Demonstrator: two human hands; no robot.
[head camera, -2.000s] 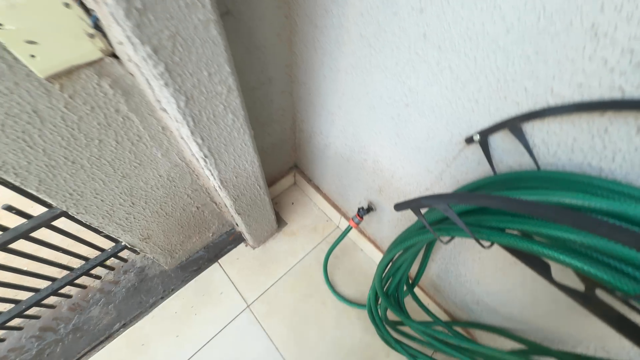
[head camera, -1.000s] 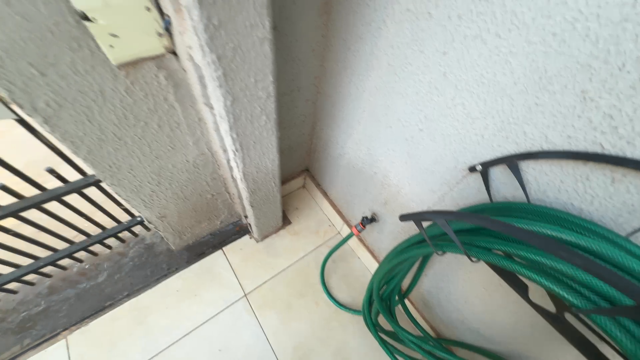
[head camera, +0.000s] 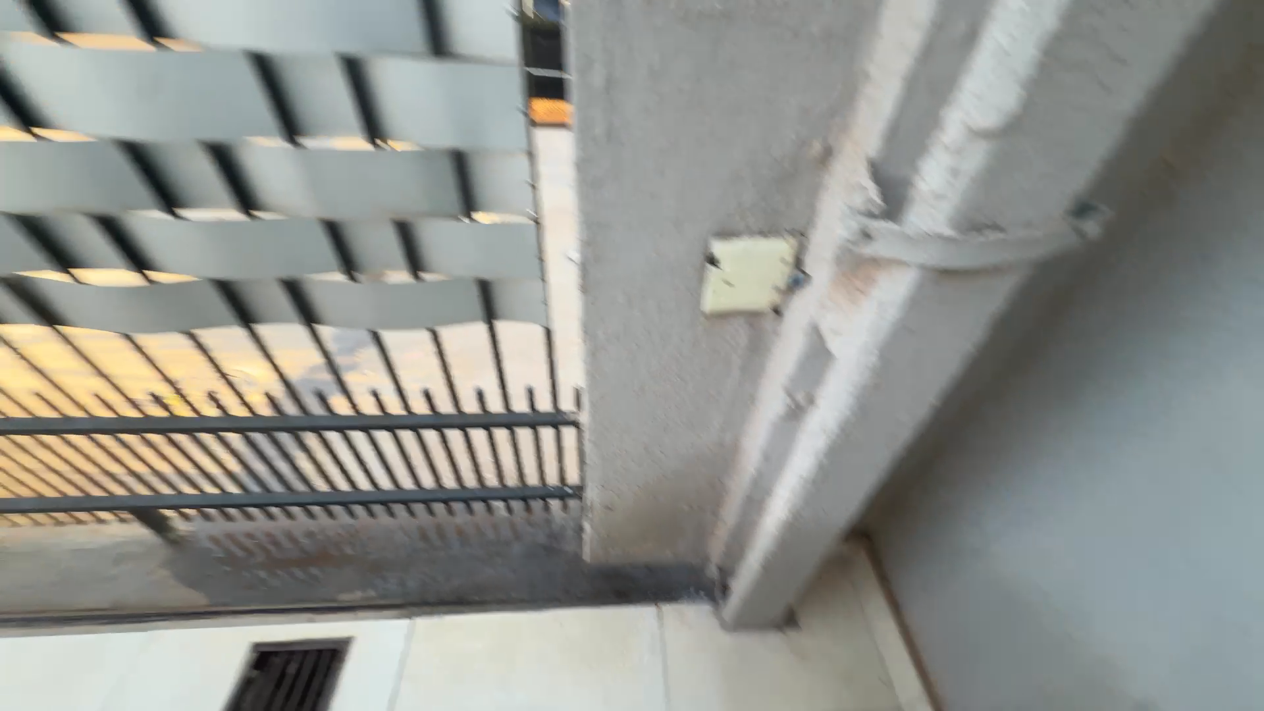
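Observation:
Neither my left hand nor my right hand shows in the head view. A dark metal fence (head camera: 296, 423) with pale strips woven through its upper bars (head camera: 395, 99) fills the left side. Beside it rises a rough plastered pillar (head camera: 652, 415). A pale yellow cover plate (head camera: 751, 275) sits on the pillar. To its right a white pipe (head camera: 859, 365) runs down at a slant, and a curved strap (head camera: 968, 247) crosses it.
A smooth grey wall (head camera: 1096, 474) stands at the right, with a skirting (head camera: 894, 627) along its foot. Light floor tiles (head camera: 533, 657) run along the bottom, with a dark drain grate (head camera: 291, 676) set in them. A low ledge (head camera: 395, 563) lies under the fence.
The view has swung left and up. The green hose, its black holder and the tap on the wall, seen in both earlier frames, are out of view; more of the fence shows.

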